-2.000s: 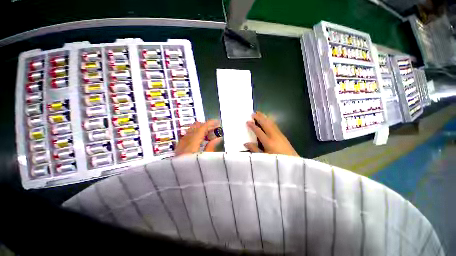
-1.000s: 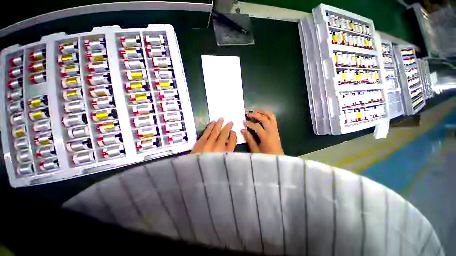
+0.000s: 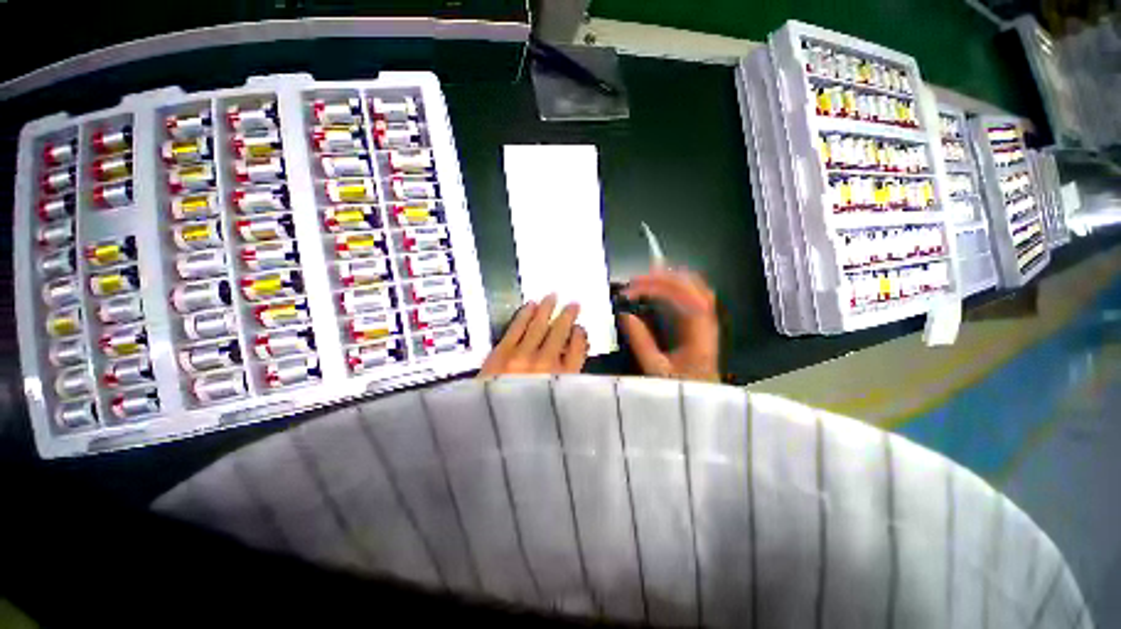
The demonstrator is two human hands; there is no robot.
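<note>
A white sheet [image 3: 557, 215] lies flat on the dark green mat in front of me. My left hand [image 3: 538, 339] rests palm down on the sheet's near end, fingers together; whether anything is under it cannot be seen. My right hand [image 3: 674, 322] is just right of the sheet, blurred, with fingers curled. A narrow white strip [image 3: 652, 242] stands up from its fingertips. A small dark thing shows between its fingers and the sheet, too blurred to name.
A blister tray [image 3: 300, 234] of cylindrical cells, red and black at the ends, lies left. Stacked blister trays [image 3: 928, 184] stand right. A black tool [image 3: 573, 66] lies on a clear pad [image 3: 583, 101] at the far edge. A striped white garment fills the near side.
The white strip now shows at my right hand, which has moved slightly right, away from the sheet. My left hand has moved from beside the sheet, where it held a cell, onto the sheet.
</note>
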